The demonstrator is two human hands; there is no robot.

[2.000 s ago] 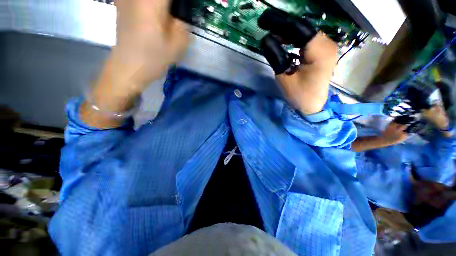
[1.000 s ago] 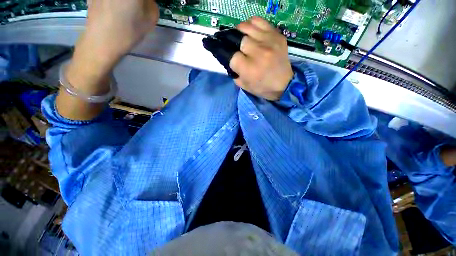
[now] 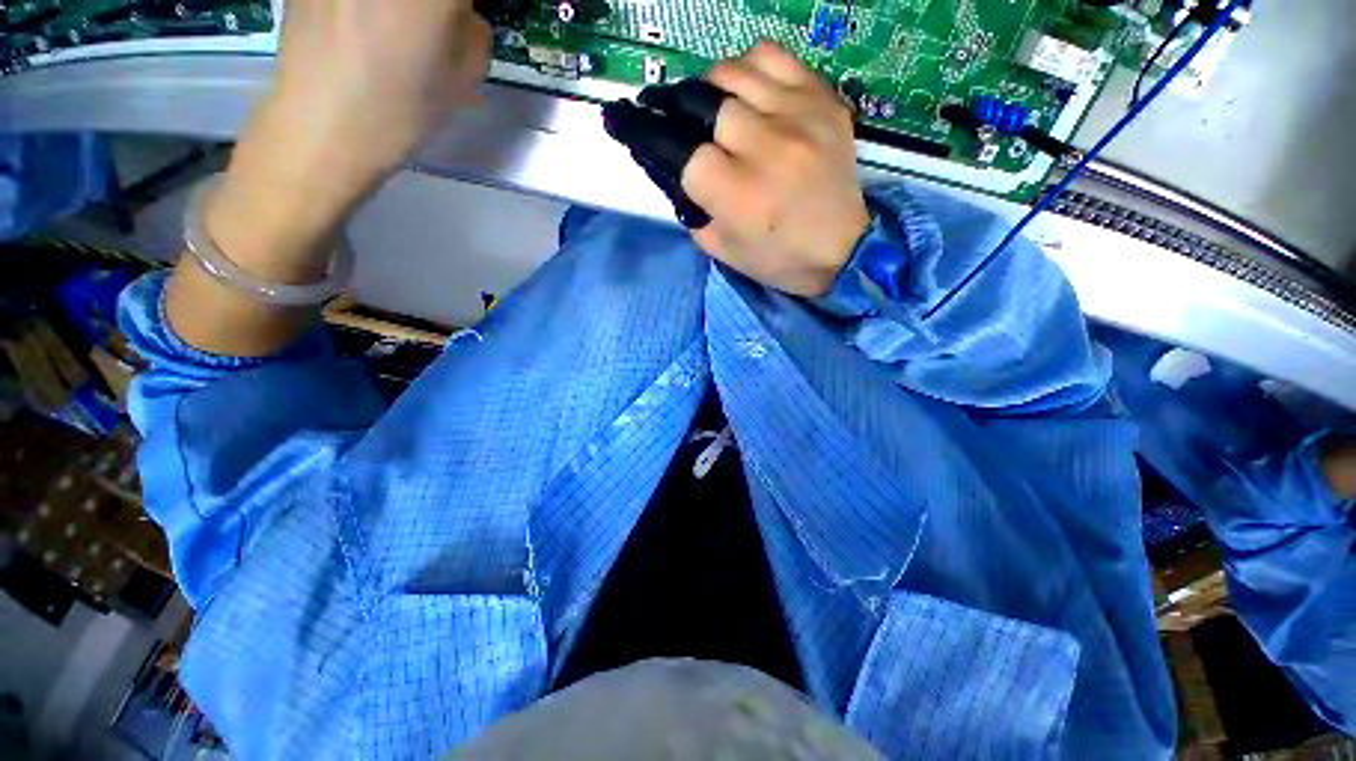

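A large green printed circuit board (image 3: 934, 57) lies across the top of the head view, cut off by its edge. Blue components (image 3: 993, 113) stand near its near right corner. My right hand (image 3: 776, 164) is at the board's near edge, over the silver rail, with black finger cots on curled fingers; whether it holds anything is hidden. My left hand (image 3: 384, 67) is at the top left, blurred and cut off by the upper edge, its fingers mostly out of the picture. Whatever it may hold cannot be seen.
A silver rail (image 3: 543, 146) runs along the board's near side, with a dark toothed chain (image 3: 1190, 238) at the right. Another board (image 3: 134, 18) shows at the top left. A blue cord (image 3: 1041, 201) runs from my right wrist. Another person's blue sleeve (image 3: 1264, 506) is at right.
The board is now in fuller view than two seconds ago. My right hand has come left and down from over it to the near rail. Since one second ago, my left hand has shifted slightly right.
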